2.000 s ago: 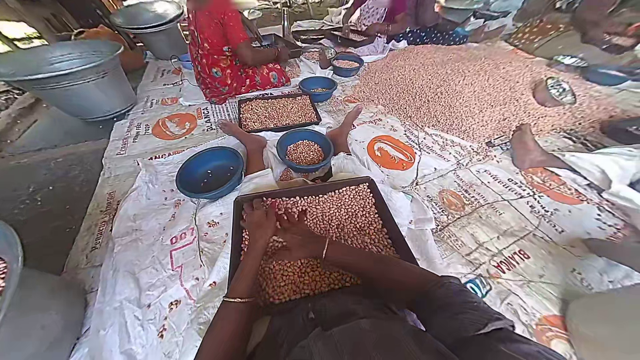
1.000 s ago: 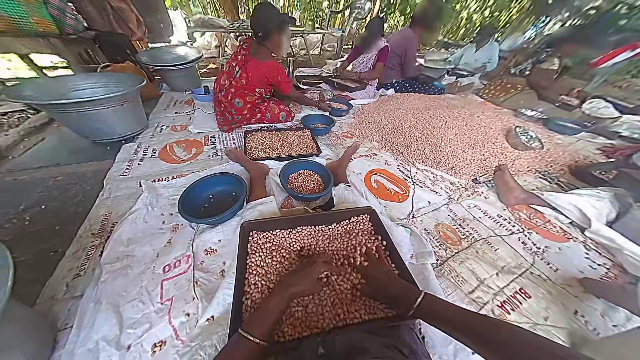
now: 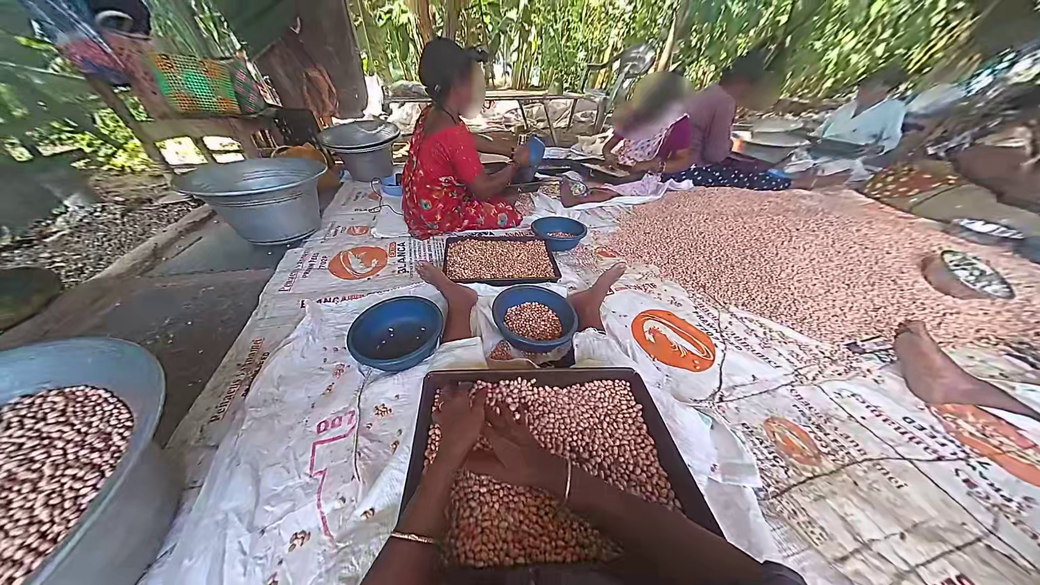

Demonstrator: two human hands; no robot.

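A dark rectangular tray (image 3: 647,404) full of pinkish-brown nuts or seeds (image 3: 597,422) lies at my lap. My left hand (image 3: 460,418), a bangle at its wrist, rests on them near the tray's far left part. Close beside it, my right hand (image 3: 512,447) touches them too, also with a bangle at the wrist. The fingertips are partly hidden, so whether either hand holds any cannot be told. Just beyond the tray stands a blue bowl (image 3: 535,296) with some of the same pieces. Left of it is a blue basin (image 3: 396,333) with a few bits inside.
A metal tub (image 3: 134,382) of nuts stands at the near left, another metal tub (image 3: 268,199) behind it. Farther ahead are a second filled tray (image 3: 501,258) and a blue bowl (image 3: 559,231). A large heap (image 3: 800,244) spreads at right. Several people sit around on printed sacks.
My hands were apart in the tray one second ago; now they are close together at its far left. The person in red has raised a blue container. The view has tilted up since two seconds ago.
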